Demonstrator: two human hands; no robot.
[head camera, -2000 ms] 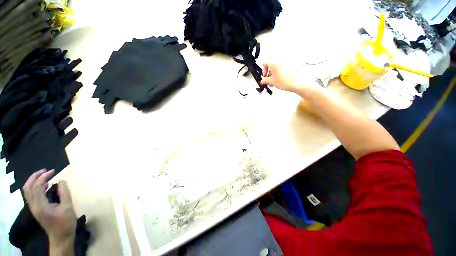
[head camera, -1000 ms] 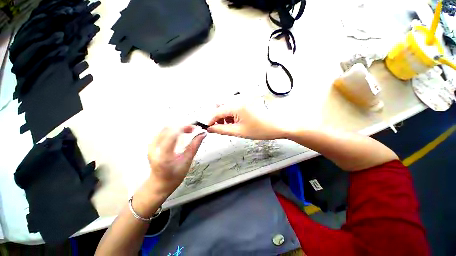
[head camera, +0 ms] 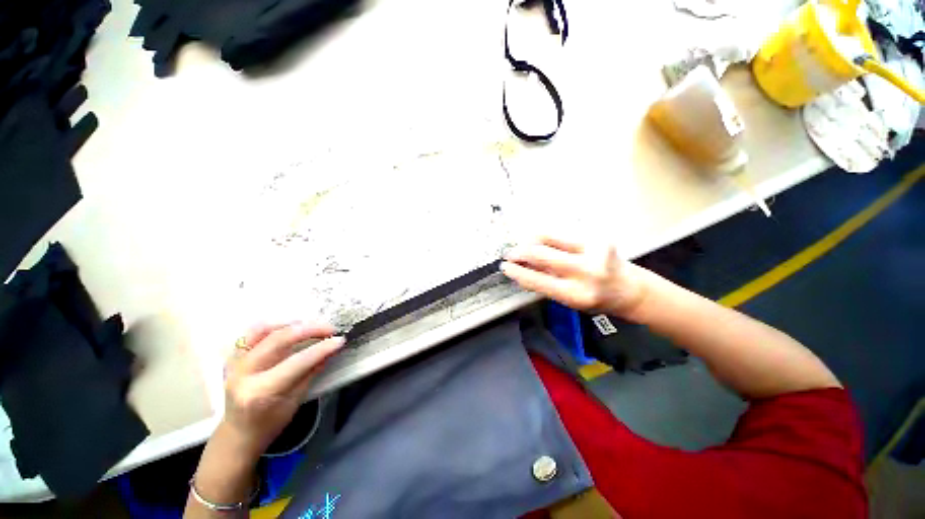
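A narrow straight black strip lies stretched along the near edge of the white table, over the glue-stained working patch. My left hand has its fingertips on the strip's left end. My right hand has its fingertips on the right end. Both hands hold the strip between them; the covered ends are hidden under the fingers.
The glue bottle lies on the right with its nozzle over the edge. The yellow glue pot stands behind it. A curled thin strip is at the far centre. Black panels lie far left, with a black pile near left.
My hands were together at the near middle and have moved apart, and the black strip now shows stretched between them. The view has shifted, so the table's things sit higher or further left.
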